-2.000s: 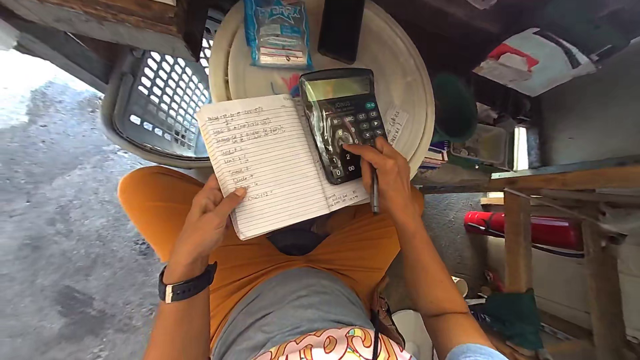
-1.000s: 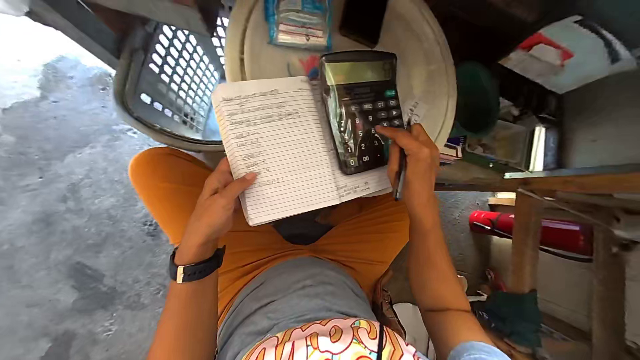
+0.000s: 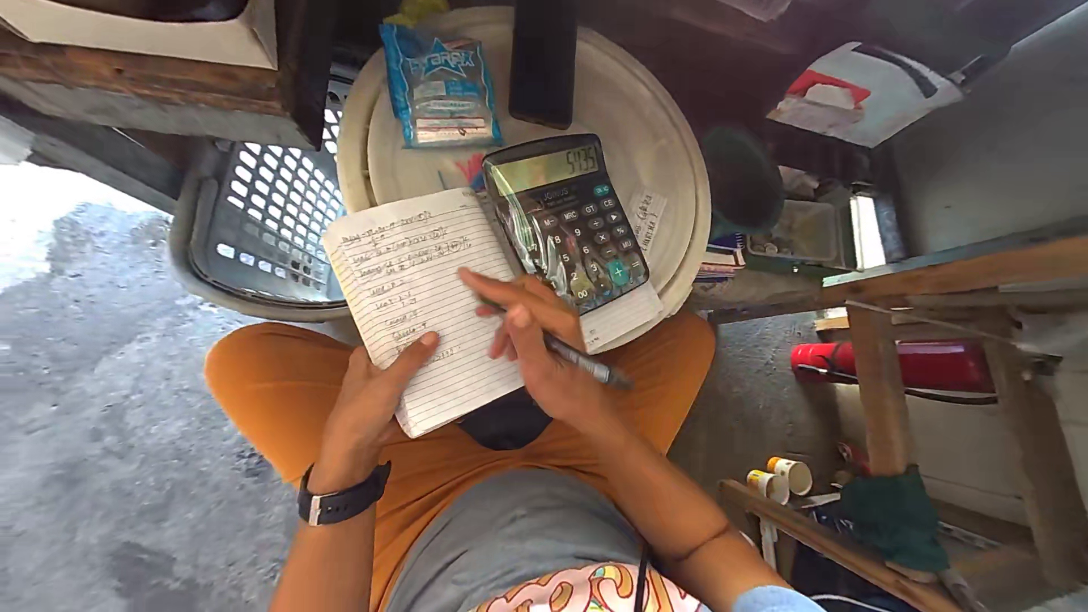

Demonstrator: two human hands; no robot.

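Note:
An open lined notebook [image 3: 425,297] with handwriting lies tilted over my lap and the near edge of a round pale tabletop [image 3: 671,144]. My left hand [image 3: 378,395] grips its lower left edge, the thumb on the page. Over the page's right side, my right hand [image 3: 544,340] holds a dark pen [image 3: 586,361] between its fingers, with the index finger extended. A black calculator [image 3: 565,221], partly under clear plastic, rests on the notebook's right page, its display showing digits. Behind it on the tabletop are a blue-and-clear plastic packet [image 3: 446,93] and a black phone [image 3: 544,64].
A grey plastic basket [image 3: 246,297] stands at the left beside a wooden ledge [image 3: 170,93]. On the right are a wooden frame [image 3: 880,382], a red cylinder [image 3: 901,367], paper cups [image 3: 789,476] and a clear container [image 3: 795,229]. A small written paper slip [image 3: 646,221] lies beside the calculator.
My right hand has moved left from the calculator's keys to over the notebook page, still with the pen. My left hand stays on the notebook's edge.

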